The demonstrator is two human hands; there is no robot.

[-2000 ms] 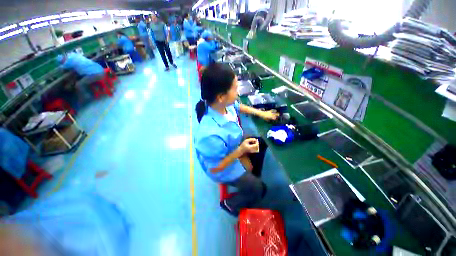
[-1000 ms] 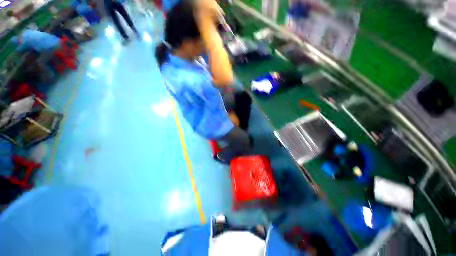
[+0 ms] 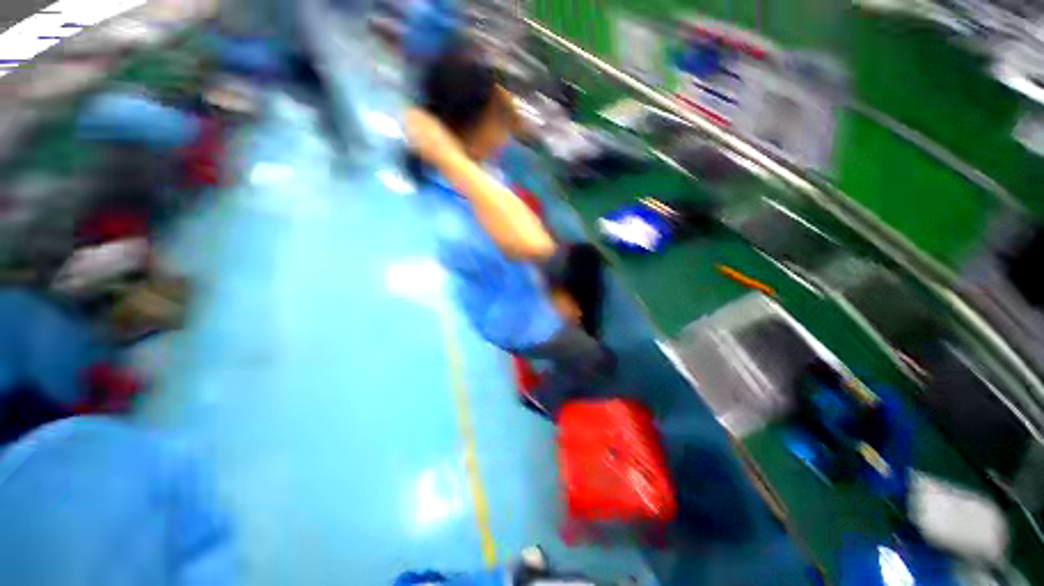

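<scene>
Neither of my hands shows; the frame is blurred. A blue sleeve (image 3: 103, 504), which seems to be my own, fills the lower left corner, and its hand is out of the picture. Nearest on the bench (image 3: 687, 298) at the right lie grey sheets with white borders (image 3: 744, 361). Beside them are black-and-blue strips (image 3: 847, 424), a white card or tray (image 3: 959, 517) and blue film (image 3: 904, 561). An orange stick (image 3: 746, 278) lies behind the sheets. A blue-and-white bundle (image 3: 639, 228) lies further up the bench.
A red stool (image 3: 616, 464) stands on the blue floor beside the bench. A seated coworker in blue (image 3: 492, 269) has an arm raised to the head. Dark panels (image 3: 887, 303) line the bench back under the green board (image 3: 916, 195). Blurred workers and benches show at the left.
The view has tilted down since the first frame, then shifted slightly up and left since the second. The coworker's arm has risen from the bench to the head.
</scene>
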